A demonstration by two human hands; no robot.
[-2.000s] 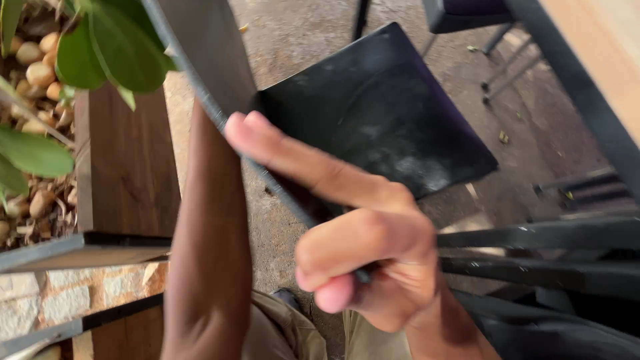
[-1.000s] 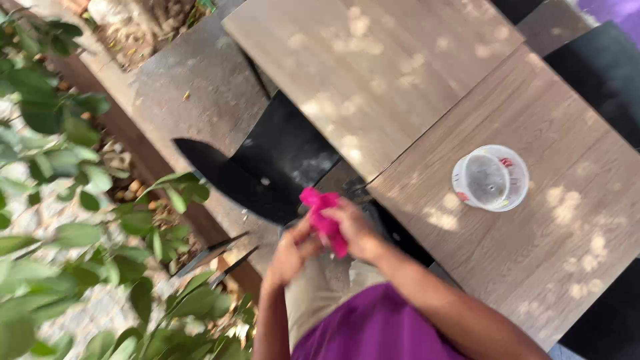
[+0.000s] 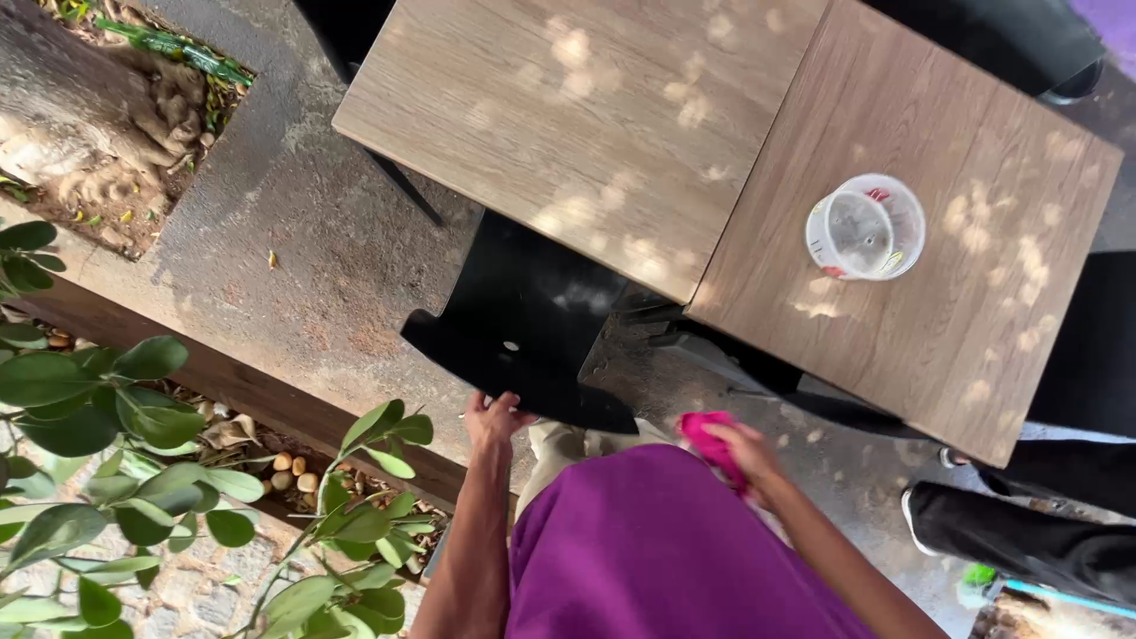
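Observation:
My left hand [image 3: 497, 421] has its fingers on the top edge of a black chair's backrest [image 3: 524, 368], whose seat [image 3: 532, 275] reaches under the table edge. A bright pink cloth [image 3: 713, 444] is bunched in my right hand [image 3: 747, 457], beside my purple top. Two wood-grain tabletops [image 3: 568, 115] stand side by side. On the right one [image 3: 967, 293] rests a round translucent plastic tub [image 3: 865, 227] with red marks; what it holds is hard to tell.
A second black chair [image 3: 843, 413] sits tucked at the near right table edge. At the lower right are a person's dark-trousered legs [image 3: 1012, 532]. A planter with a wooden border [image 3: 266, 382] and leafy branches [image 3: 151, 399] runs along the left. A tree trunk [image 3: 80, 98] stands at the upper left.
My hands were together at the pink cloth one second ago; now they are apart, the left at the chair back and the right with the cloth. The view has shifted greatly since the first frame.

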